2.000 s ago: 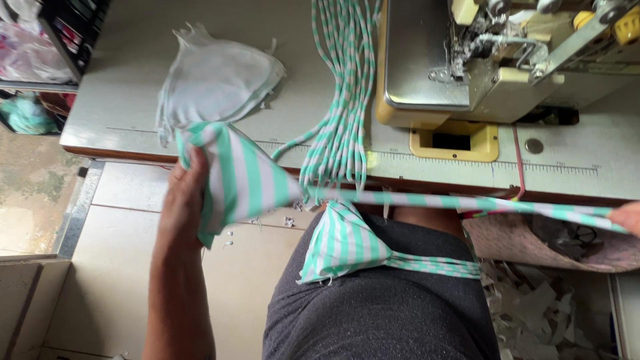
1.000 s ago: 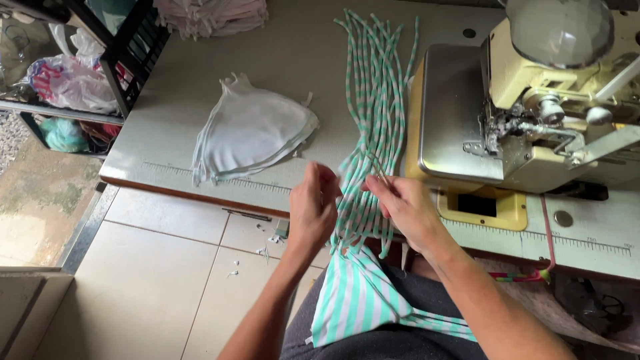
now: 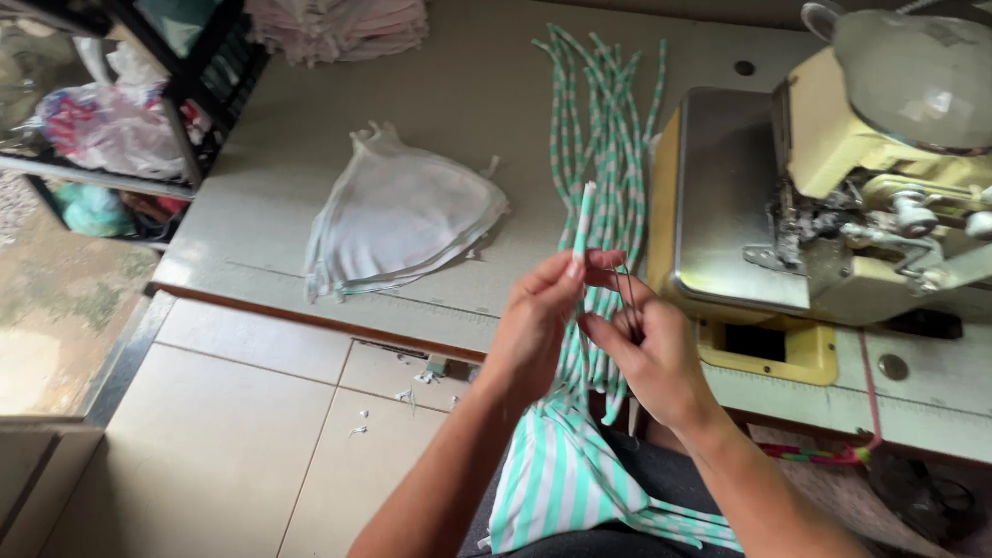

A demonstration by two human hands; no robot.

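My left hand (image 3: 546, 302) pinches a green-and-white striped fabric tube (image 3: 587, 217), whose cut end points up. Close beside it, my right hand (image 3: 655, 341) has its fingers curled around a thin dark metal loop (image 3: 628, 291), perhaps the handle of a tool; the rest of it is hidden by the fingers. Behind both hands lies a bundle of striped fabric cords (image 3: 601, 139) on the table. A striped triangular fabric piece (image 3: 546, 480) rests on my lap, with striped straps (image 3: 690, 523) running off to the right.
A sewing machine (image 3: 868, 147) with a metal plate (image 3: 728, 201) stands at right. White triangular fabric pieces (image 3: 411, 209) lie on the table (image 3: 256, 209), left of the cords. Pale pink fabric (image 3: 341, 27) is stacked at the back. A black rack (image 3: 178, 93) holds plastic bags at left.
The striped triangle my left hand held up two seconds ago now lies on my lap. Both hands have come together over the cords, and the upright striped tube end now shows between them.
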